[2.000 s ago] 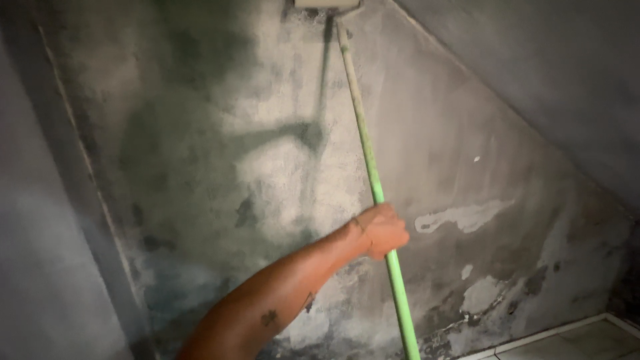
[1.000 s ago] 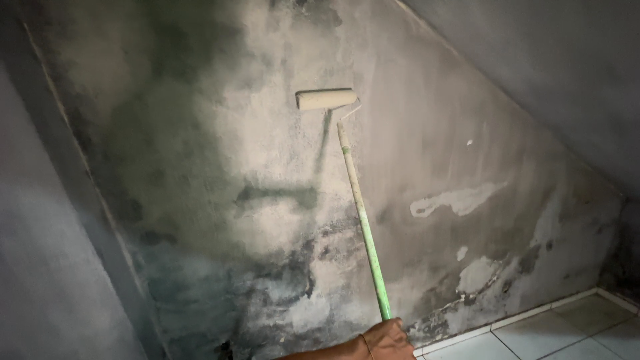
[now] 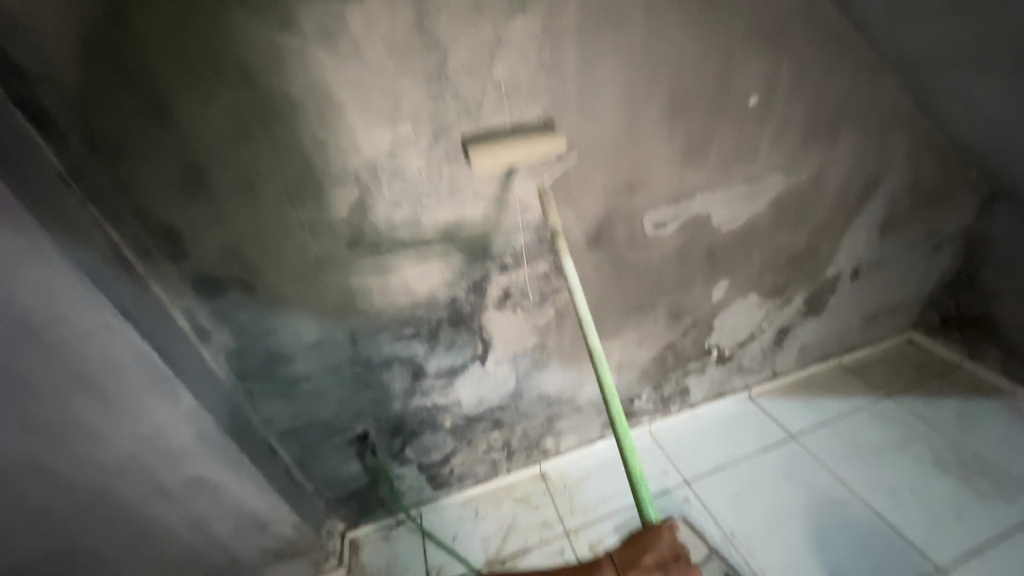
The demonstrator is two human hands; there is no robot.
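My left hand (image 3: 654, 550) is closed around the green pole (image 3: 600, 368) of a paint roller at the bottom edge of the view. The pole leans up and to the left from my fist, its upper end pale with paint stains. At its top the cream roller sleeve (image 3: 518, 150) lies roughly level, at the stained wall (image 3: 416, 280), slightly blurred; whether it touches cannot be told. A thin pale line runs on the wall just below it. My right hand is not in view.
Dark damp stains and peeling patches (image 3: 744, 320) mark the wall. White floor tiles (image 3: 864, 448) meet it along a pale edge strip. A grey wall (image 3: 120, 400) stands at the left, and a dark sloping surface (image 3: 944, 72) is at the upper right.
The roller has moved down the wall from near the top, and my left hand has dropped to the bottom edge. The view has tilted down, showing more floor.
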